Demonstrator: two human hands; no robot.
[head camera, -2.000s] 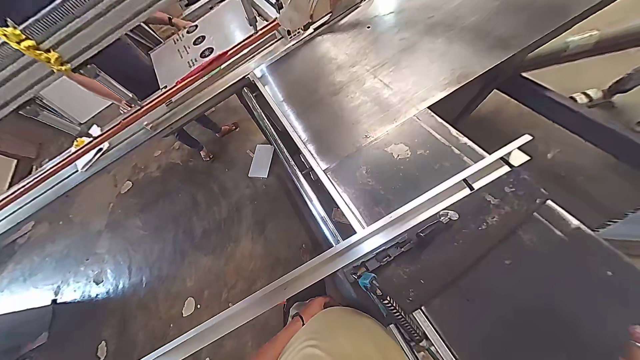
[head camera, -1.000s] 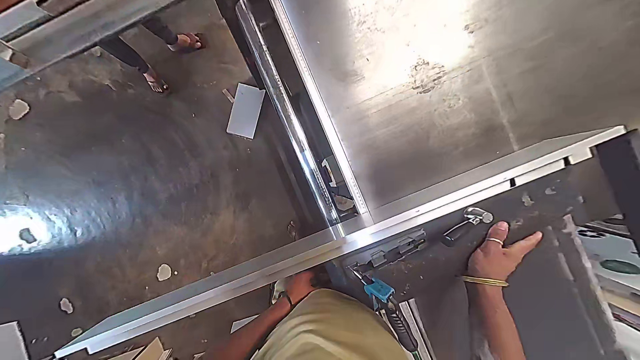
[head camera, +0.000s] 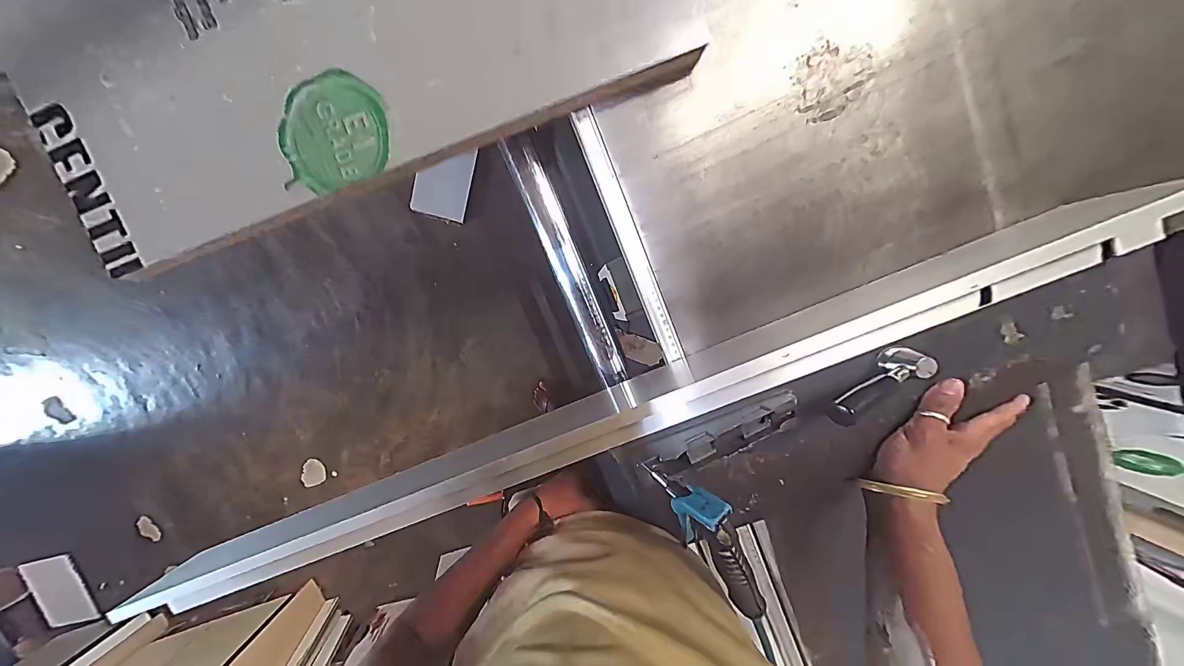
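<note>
My right hand (head camera: 930, 444), with a ring and a yellow bangle, rests on the dark metal surface, thumb and fingers apart, holding nothing. Just left of it lies a chrome-headed handle with a dark grip (head camera: 883, 384). My left hand (head camera: 569, 488) is low beside my shirt, near the underside of a long aluminium fence (head camera: 740, 379); its fingers are hidden. A grey board (head camera: 416, 83) with dark lettering and a green mark reaches in at the upper left, over the floor and the edge of the metal table (head camera: 832, 203).
A polished round rail (head camera: 564, 250) runs beside the table's scale strip (head camera: 634, 240). Between my arms is a blue-and-black tool (head camera: 703, 509). Stacked board pieces (head camera: 277, 629) stand lower left; printed boards (head camera: 1142, 425) lie at the right edge. A white offcut (head camera: 446, 185) is on the floor.
The grey board has come into the near view at the upper left. My right hand, outside the oldest view, appears on the dark surface one second ago and stays there, open.
</note>
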